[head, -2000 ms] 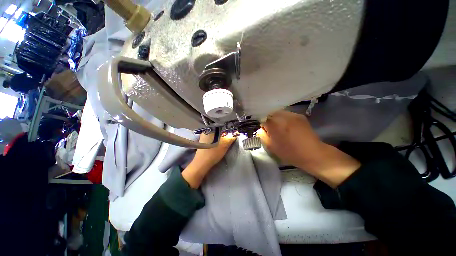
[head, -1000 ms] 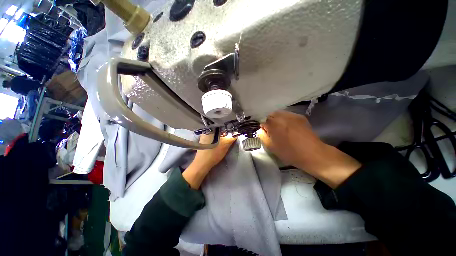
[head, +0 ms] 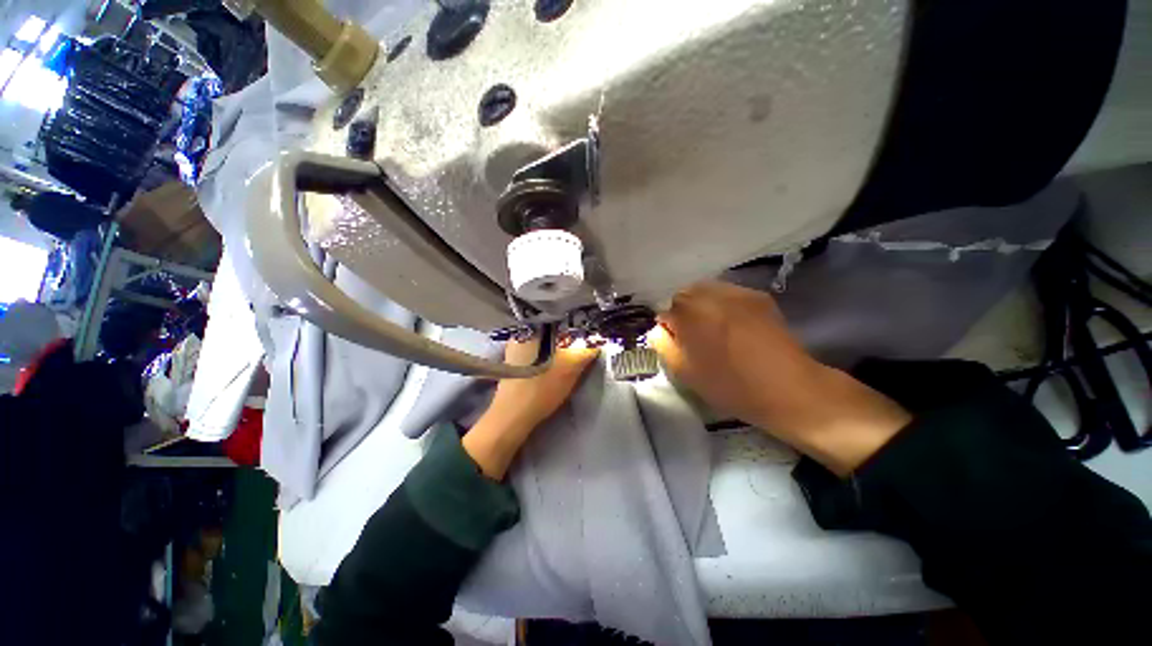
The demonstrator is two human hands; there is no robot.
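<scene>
The light grey garment panel (head: 606, 492) lies under the sewing machine head (head: 708, 139) and drapes over the table's front edge. My left hand (head: 537, 385) is at the left of the brightly lit needle area, on the cloth; its fingertips are partly behind the guard bar (head: 366, 331). My right hand (head: 726, 347) is at the right of the knurled thumbscrew (head: 636, 364), fingers bent and low; its fingertips are partly hidden by the machine parts. The needle and presser foot cannot be made out clearly. The white tension dial (head: 546, 264) is above them.
Grey cloth is heaped on the table's left (head: 316, 416). Another grey piece with whitish thread along its edge (head: 935, 278) lies right of the needle. Black looped handles (head: 1080, 379) lie at the far right. The white table's front edge (head: 821, 581) runs below. Shelving and dark bundles stand left.
The machine head has shifted very slightly left in the view. Both hands stay in nearly the same place beside the needle area, and the cloth shows little change.
</scene>
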